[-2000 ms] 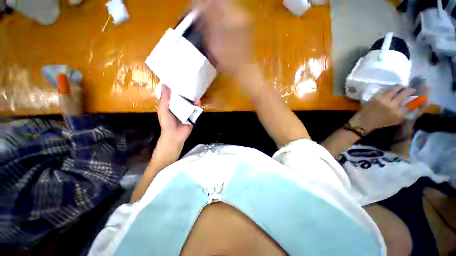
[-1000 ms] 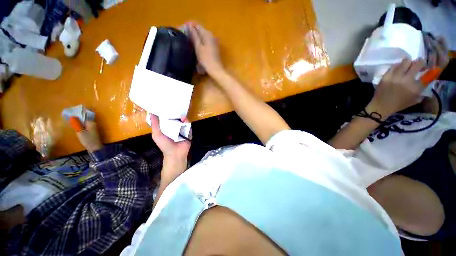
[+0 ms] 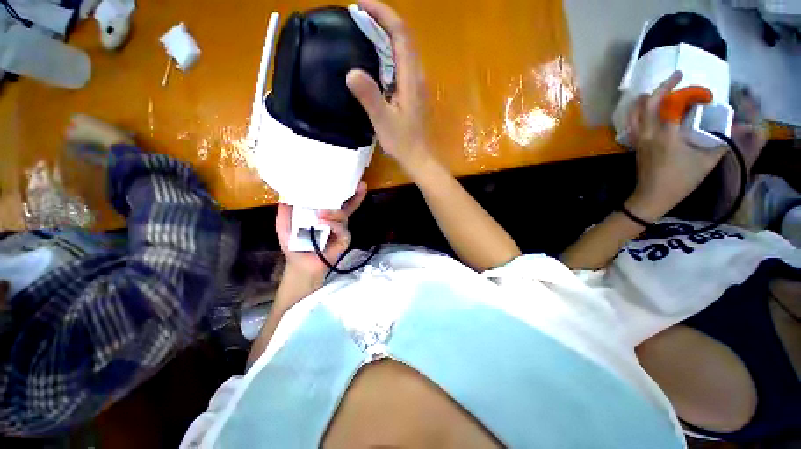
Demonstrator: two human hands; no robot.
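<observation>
A security camera with a white housing [image 3: 312, 167] and a glossy black head [image 3: 323, 74] is held over the near edge of the bench, head pointing away from me. A white antenna [image 3: 264, 79] runs along its left side. My left hand [image 3: 307, 254] grips the white wall-mount bracket [image 3: 309, 230], with a black cable [image 3: 338, 266] hanging from it. My right hand [image 3: 400, 96] is at the right side of the black head, with a whitish cleaning cloth [image 3: 376, 39] in its fingers against the head.
At right, another person's hand [image 3: 667, 158] holds a similar camera [image 3: 681, 66] and something orange [image 3: 683, 103]. At left are a plaid sleeve [image 3: 167, 210] and a blurred hand. A white block [image 3: 180, 46] and a translucent white bottle [image 3: 44, 57] lie on the orange bench [image 3: 492, 53].
The held camera has turned more upright in view, and its bracket opening and cable now show. My right hand has moved onto the head's right side. The right neighbour's camera has turned.
</observation>
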